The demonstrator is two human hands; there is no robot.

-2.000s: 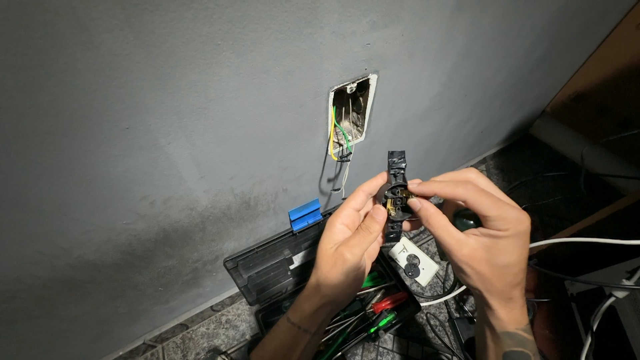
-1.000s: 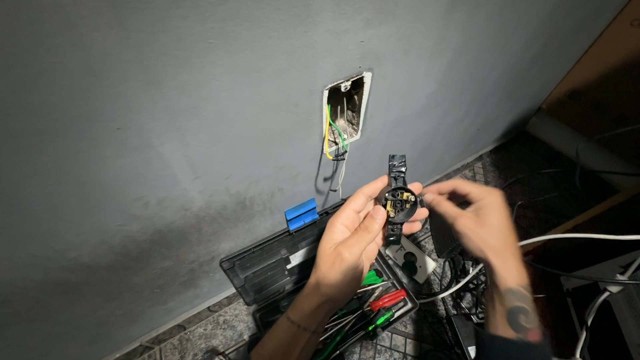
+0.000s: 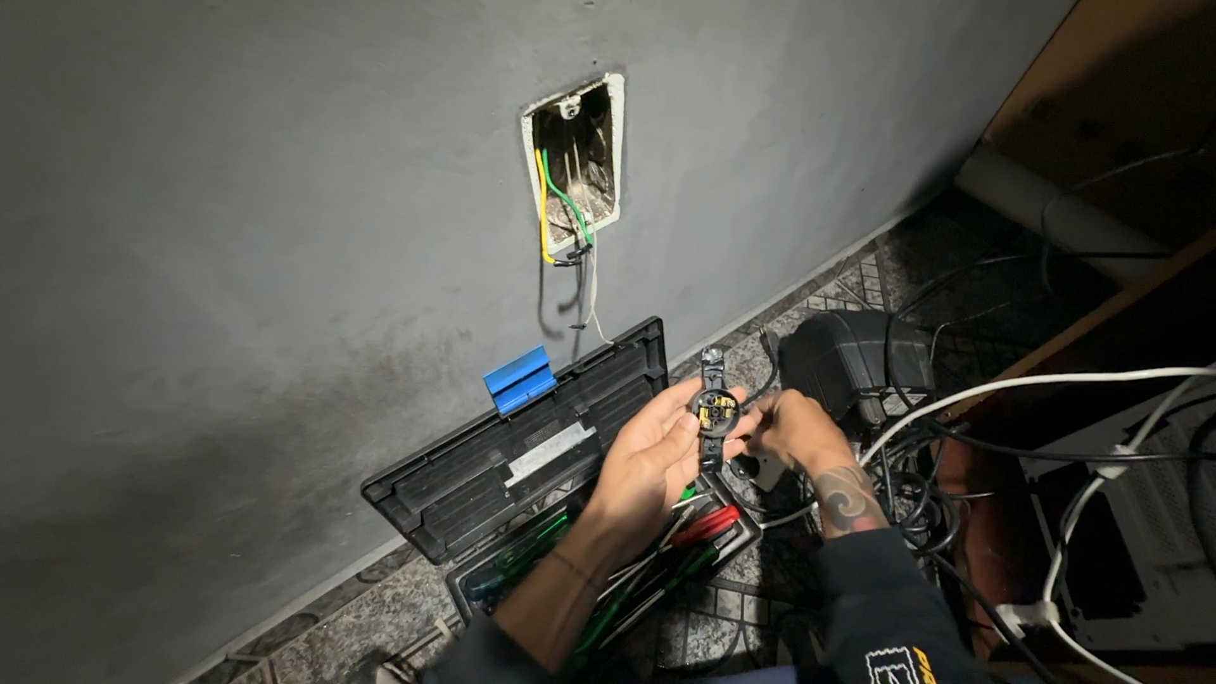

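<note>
My left hand (image 3: 665,442) holds a black electrical socket module (image 3: 717,412) upright, its brass contacts facing me. Just right of it, my right hand (image 3: 793,427) is low with its fingers bent; whether anything is between them is hidden. Partly behind that hand lies a white socket faceplate (image 3: 765,470). In the grey wall is an uncovered electrical box (image 3: 575,161), from which yellow (image 3: 543,209), green (image 3: 567,199) and thin whitish wires hang. Beneath my left arm a black toolbox (image 3: 461,594) holds several screwdrivers, one with a red handle (image 3: 705,525).
The raised toolbox lid (image 3: 513,446) with a blue latch (image 3: 521,380) leans near the wall. At right lie a dark bulky case (image 3: 855,361), tangled black cables (image 3: 926,494), a white cable (image 3: 1045,378) and a perforated metal housing (image 3: 1140,513) on the patterned tile floor.
My right hand has left the socket module, where its fingers were two seconds ago, and is now lower beside the faceplate. My left hand keeps hold of the module.
</note>
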